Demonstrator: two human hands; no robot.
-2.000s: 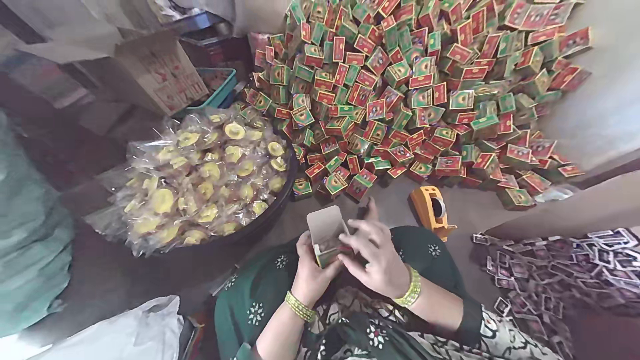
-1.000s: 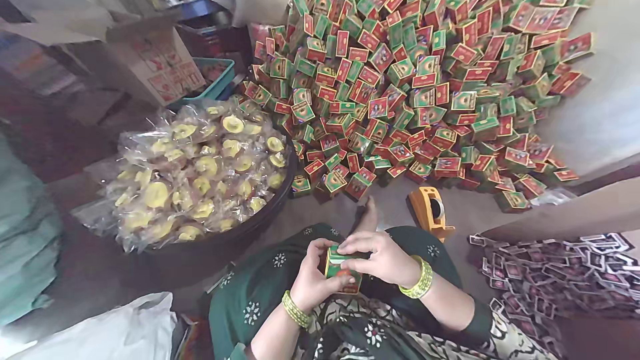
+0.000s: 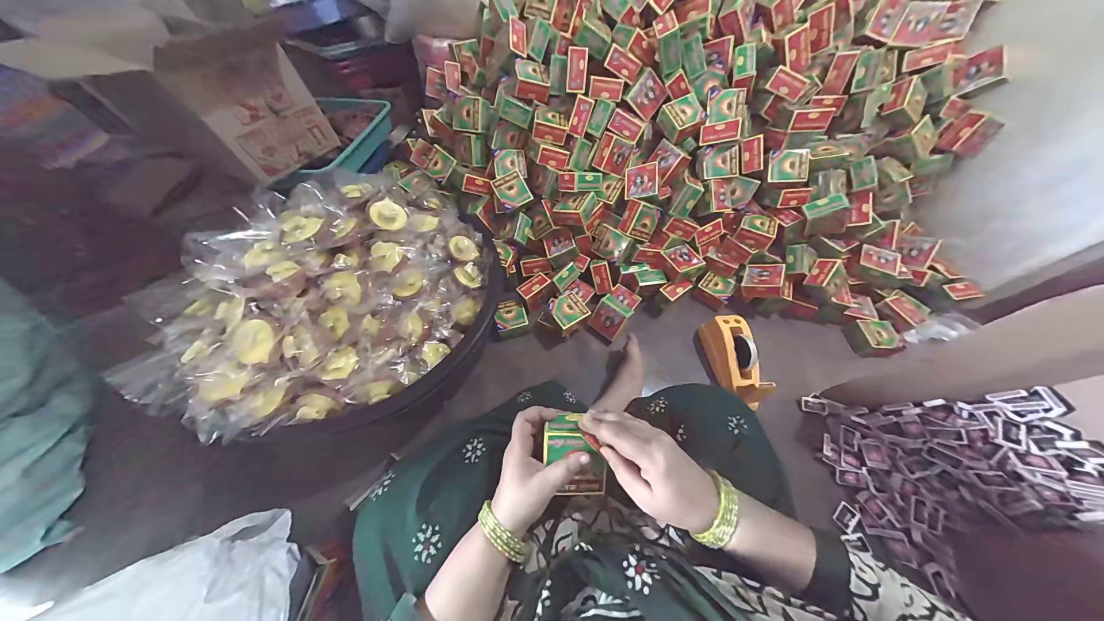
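Observation:
A small green and red printed carton [image 3: 571, 450] rests in my left hand [image 3: 532, 474], whose fingers and thumb close around its left side. My right hand [image 3: 651, 466] has its fingertips at the carton's upper right edge, by the top flap. The carton's top looks folded down; its contents are hidden. Beyond my lap lies a large heap of similar green and red cartons [image 3: 642, 181]. To the left, a black round tub [image 3: 466, 366] holds many clear plastic packets with yellow pieces [image 3: 341, 287].
An orange tape dispenser [image 3: 733, 358] lies on the floor ahead of my right knee. Small dark cards or labels with white edges [image 3: 966, 466] are piled at right. Behind the tub are a cardboard box [image 3: 250, 112] and a teal basket [image 3: 371, 142]. A white plastic bag [image 3: 198, 569] lies lower left.
The carton's pale flap stood up two seconds ago and is now folded down. My right hand has moved from over the opening to the carton's upper right edge.

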